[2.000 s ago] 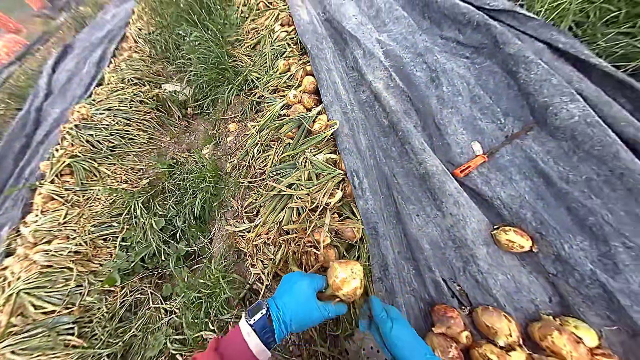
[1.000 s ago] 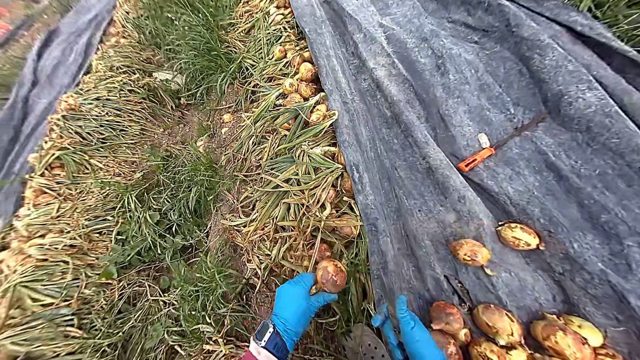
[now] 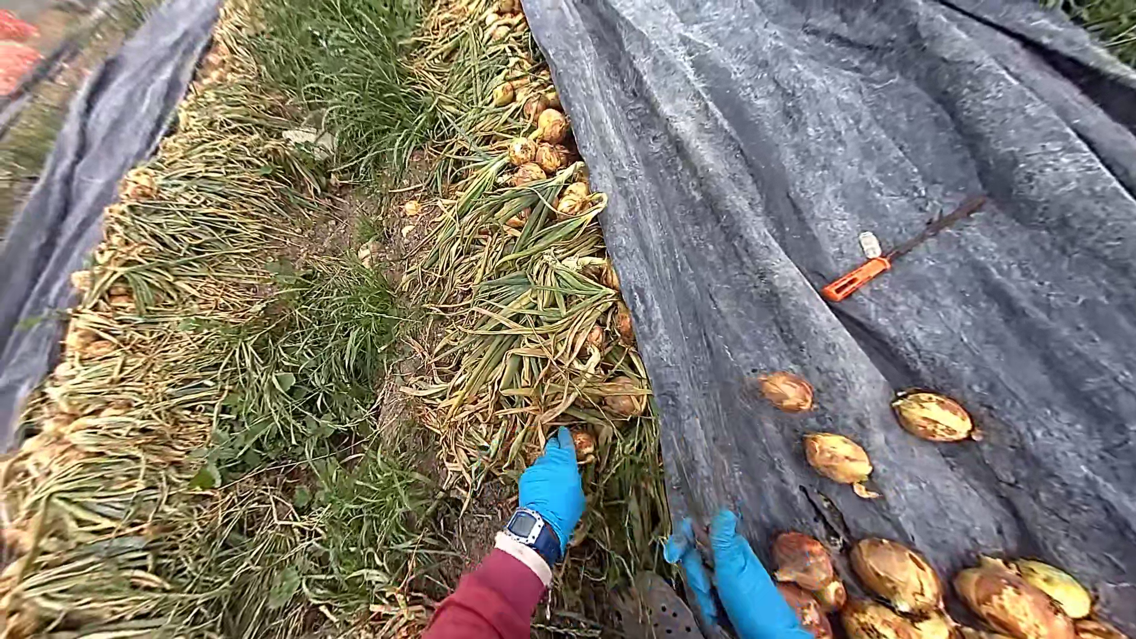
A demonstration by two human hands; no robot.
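My left hand, in a blue glove with a wristwatch above it, reaches to an onion at the edge of the row of onions with dried tops. Its fingertips touch or nearly touch that onion; whether they grip it cannot be told. My right hand, also blue-gloved, is low over the edge of the grey fabric sheet, fingers apart, with no onion in it. Just right of it lies a pile of onions. Three single onions lie above the pile, one of them a pale brown onion.
An orange-handled tool with a long, dark, thin blade lies on the sheet beside a small pale object. A dark perforated shoe shows at the bottom. Grass and another onion row run along the left.
The onion seen in my left hand a second ago is out of it, and that hand is now at the row. One more onion lies on the sheet above the pile.
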